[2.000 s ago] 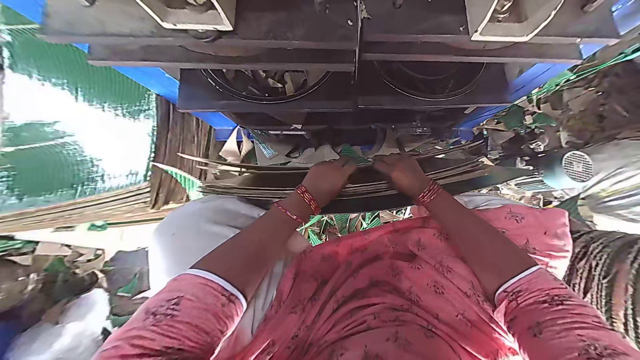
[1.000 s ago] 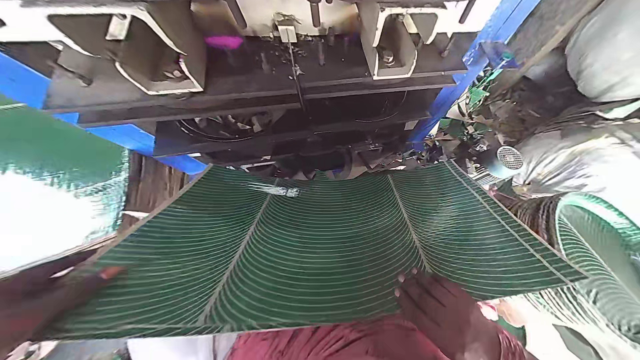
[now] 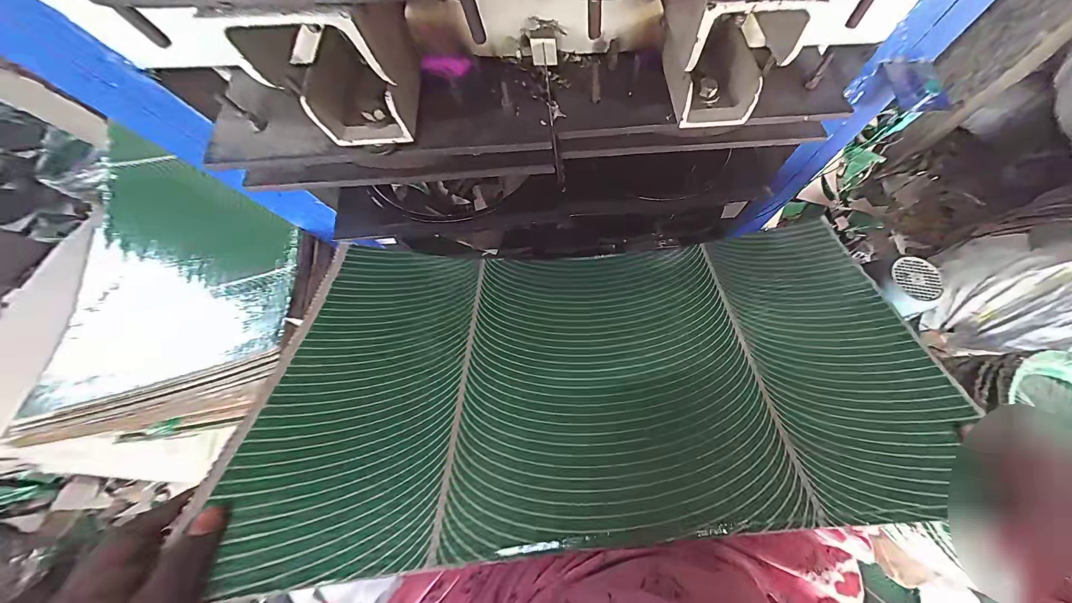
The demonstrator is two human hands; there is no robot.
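A large green sheet with pale curved lines and leaf-like veins (image 3: 603,377) spans the middle of the view. Its far edge lies at the dark lower plates of a press-like machine (image 3: 452,159). At the lower left, my left hand (image 3: 142,544) grips the sheet's near left corner, the thumb on top and the other fingers partly hidden. My right hand (image 3: 1005,494) is at the near right corner, blurred; a fingertip shows at the sheet's edge, but its hold is unclear. Below the near edge shows patterned red clothing (image 3: 636,574).
Blue frame posts (image 3: 159,109) flank the machine, with metal brackets (image 3: 360,84) above. On the left lies a stack of sheets with a shiny green top (image 3: 176,293). Green and brown scraps (image 3: 863,167) lie at the right, near a round grille (image 3: 917,278) and a pale plastic bundle (image 3: 1005,310).
Two seconds ago both hands were together on stacked sheet edges below the machine. The green sheet then came open across the view. Since one second ago, my right hand has moved outward to its right corner.
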